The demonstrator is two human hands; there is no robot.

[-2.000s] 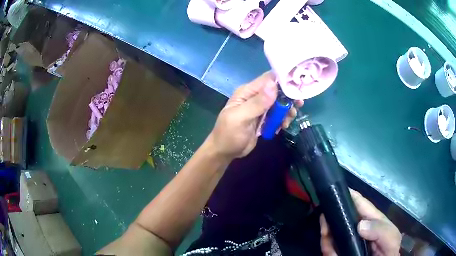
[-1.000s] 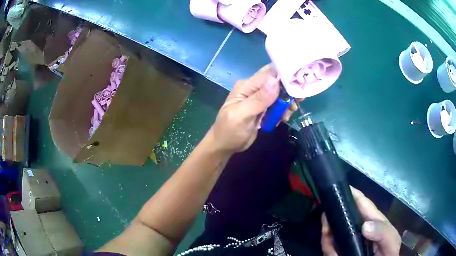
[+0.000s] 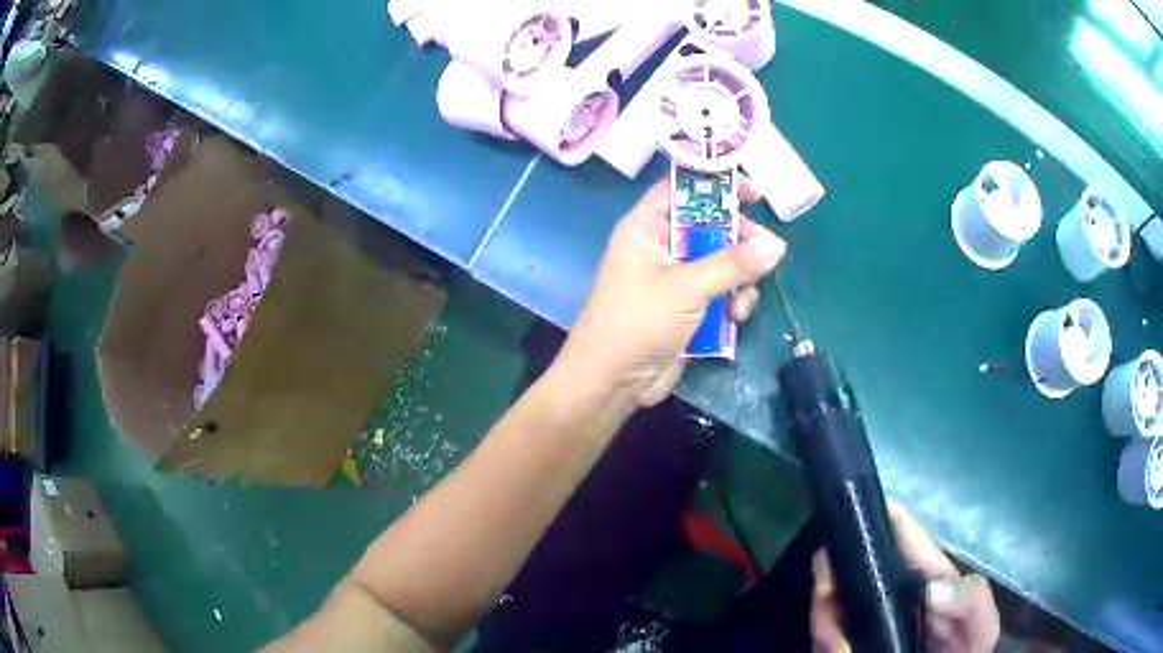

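My left hand (image 3: 650,300) holds a pink fan body (image 3: 714,112) by its open handle, the round spoked head facing up at me. The handle shows a green circuit board (image 3: 703,195) just below the head and a blue battery (image 3: 707,325) under my thumb. My right hand (image 3: 937,593) grips the black electric screwdriver (image 3: 848,491) near its rear. Its thin metal bit (image 3: 784,306) points up, just right of my left fingertips, apart from the fan body.
Several pink fan bodies (image 3: 587,121) lie piled on the green bench (image 3: 880,306) behind the held one. Several white fan ducts (image 3: 997,214) stand at right. A pale rail (image 3: 918,58) curves along the back. An open carton (image 3: 306,344) with pink bodies is on the floor at left.
The held fan body has turned so its spoked front and open handle face me, showing the circuit board. The bit has moved clear of the handle. The view has shifted, showing more of the pile.
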